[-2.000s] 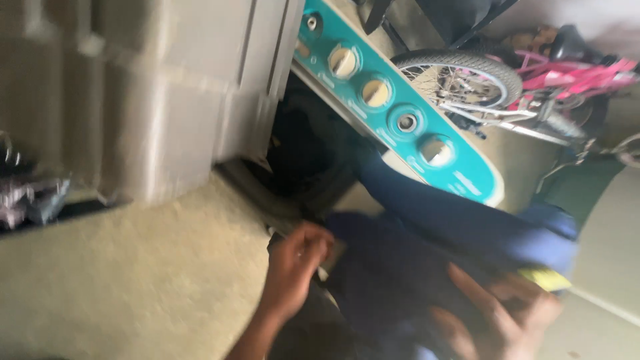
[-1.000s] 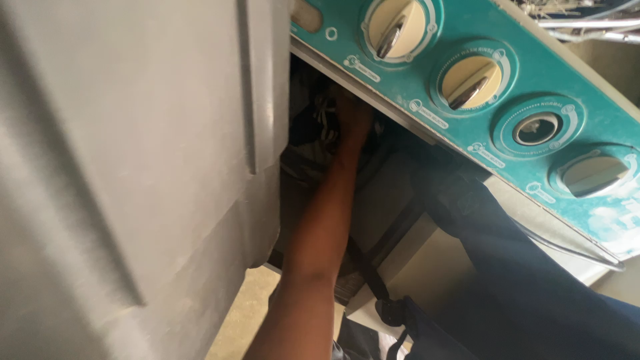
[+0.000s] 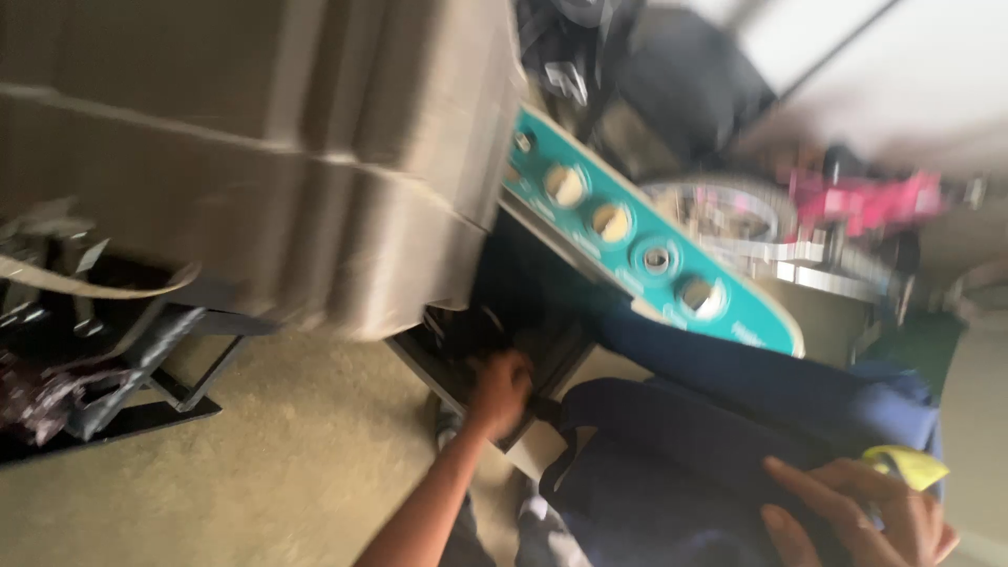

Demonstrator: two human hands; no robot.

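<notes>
My left hand (image 3: pixel 500 394) is at the edge of a dark opening below the teal control panel (image 3: pixel 654 244) of what looks like a washing machine. Its fingers are curled and blurred, and whatever they may hold cannot be made out. Several cream knobs (image 3: pixel 610 223) are on the panel. A dark blue fabric item (image 3: pixel 709 449), perhaps a bag with a strap, lies across the machine's near side. My right hand (image 3: pixel 866 504) is over this fabric at the lower right, fingers apart, beside a small yellow piece (image 3: pixel 909 466).
A large grey-brown ribbed surface (image 3: pixel 236 157) blocks the upper left. Below it is a black metal frame (image 3: pixel 189 370) with dark items. A bicycle wheel (image 3: pixel 724 209) and pink bicycle parts (image 3: pixel 866 201) are behind the panel. Concrete-like floor (image 3: pixel 276 465) lies below.
My left hand, deep in the opening beneath the panel one second ago, is now nearer its lower edge. My right hand is back in view over the blue fabric. The view has moved back.
</notes>
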